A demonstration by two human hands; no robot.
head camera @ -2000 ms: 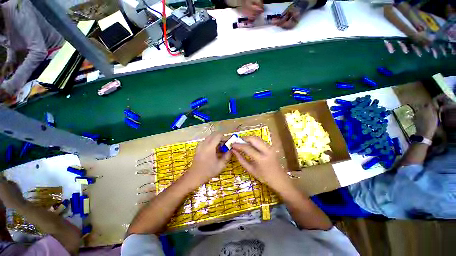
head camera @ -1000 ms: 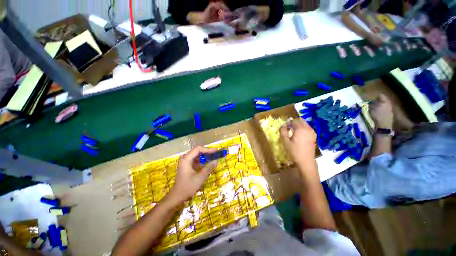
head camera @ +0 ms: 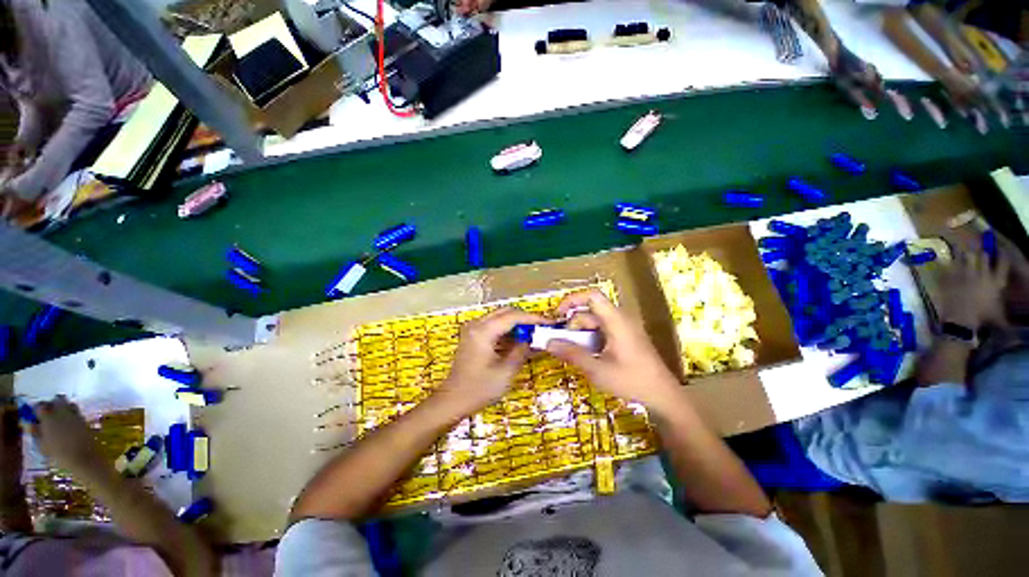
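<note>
My left hand (head camera: 491, 358) and my right hand (head camera: 615, 347) meet over the amber taped panel (head camera: 434, 366). Between them they hold a blue battery cell (head camera: 524, 334) lying roughly level. A whitish pad (head camera: 564, 338) covers the cell's right part, under my right fingers. My left fingers pinch the blue end. The panel has dark grid lines, and thin lead wires (head camera: 334, 383) stick out at its left edge. The open brown pad box (head camera: 772, 299) with cream pieces (head camera: 709, 310) stands to the right of the panel.
A green conveyor belt (head camera: 429, 192) carries loose blue cells and pink-wrapped parts (head camera: 516, 157). A heap of blue cells (head camera: 841, 282) lies on a white sheet at right, beside a person's hand (head camera: 973, 287). Another person's arm (head camera: 102, 468) is at left. A black device (head camera: 451, 70) stands opposite.
My right hand has come back from the pad box to the cell at my left hand. A whitish pad now shows on the cell. Another pink-wrapped part has appeared on the belt.
</note>
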